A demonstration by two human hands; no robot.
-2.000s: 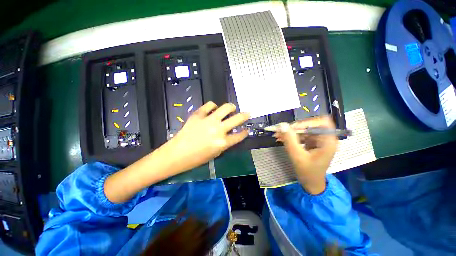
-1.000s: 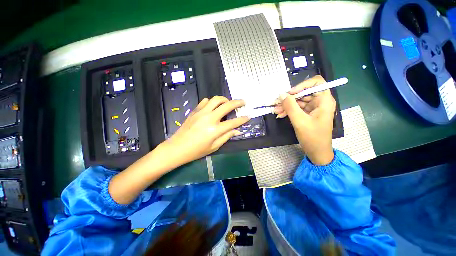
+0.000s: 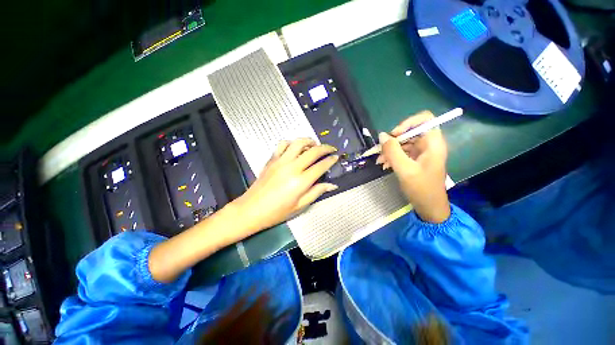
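Observation:
My right hand [image 3: 421, 165] holds the pale tweezers [image 3: 431, 124], their fine tip at the lower end of the rightmost phone frame [image 3: 327, 121] in the black foam tray [image 3: 354, 101]. Any small piece at the tip is too small to tell. My left hand [image 3: 286, 178] lies palm down across the lower end of the pale sticker sheet [image 3: 256, 101], its fingertips near the same frame's lower end. The sheet covers the pocket left of that frame. A second sheet [image 3: 350, 219] lies along the tray's front edge, partly under my left hand.
A large blue reel [image 3: 472, 94] is at the right. More phone frames [image 3: 20, 279] are in a tray at the far left. A dark rectangular part [image 3: 167, 35] lies on the far green surface. A white rail [image 3: 330, 28] runs behind the tray.
The view has turned, so the tray appears tilted and shifted left. The tweezer tip has moved from the upper sheet to the rightmost phone frame's lower end. My left hand still rests by the sheet.

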